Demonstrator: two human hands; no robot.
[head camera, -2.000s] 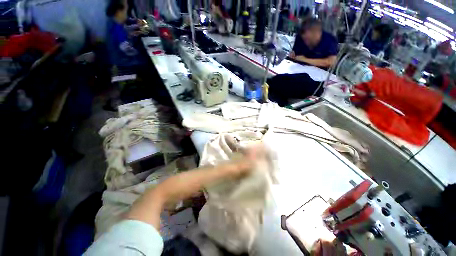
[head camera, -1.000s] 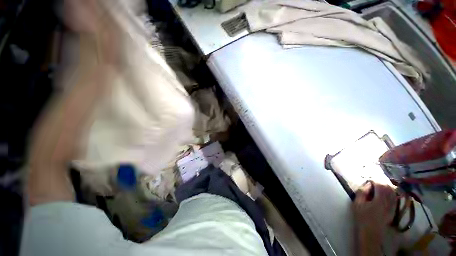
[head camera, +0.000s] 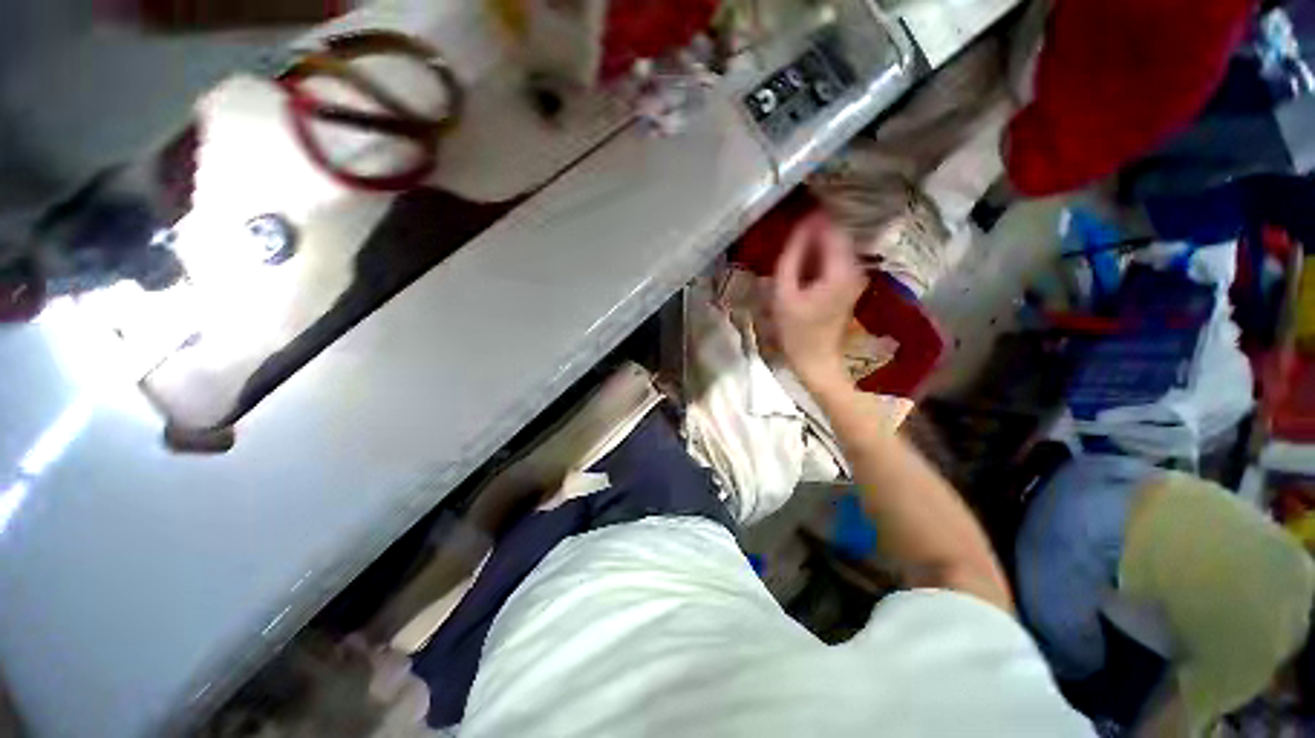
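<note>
My right hand (head camera: 815, 281) is blurred, over a heap of cream cloth (head camera: 738, 411) beyond the table's front edge. Dark red cloth (head camera: 901, 339) lies beside the hand. Whether its fingers grip anything cannot be told. My left hand is out of the picture. Scissors with red-orange loop handles (head camera: 430, 127) lie at the upper left on the machine table (head camera: 476, 353). A flat dark shape (head camera: 353, 310) is beside them.
A small control panel (head camera: 800, 90) sits at the table's edge. Bright red cloth (head camera: 1132, 87) is at the upper right. At the right are stacked blue and white items (head camera: 1154, 353) and part of what looks like a person in grey-blue and tan clothing (head camera: 1211, 577).
The view has swung right. My left hand and the large cream garment have left the picture. My right hand has moved from beside the machine plate to the heap at the right.
</note>
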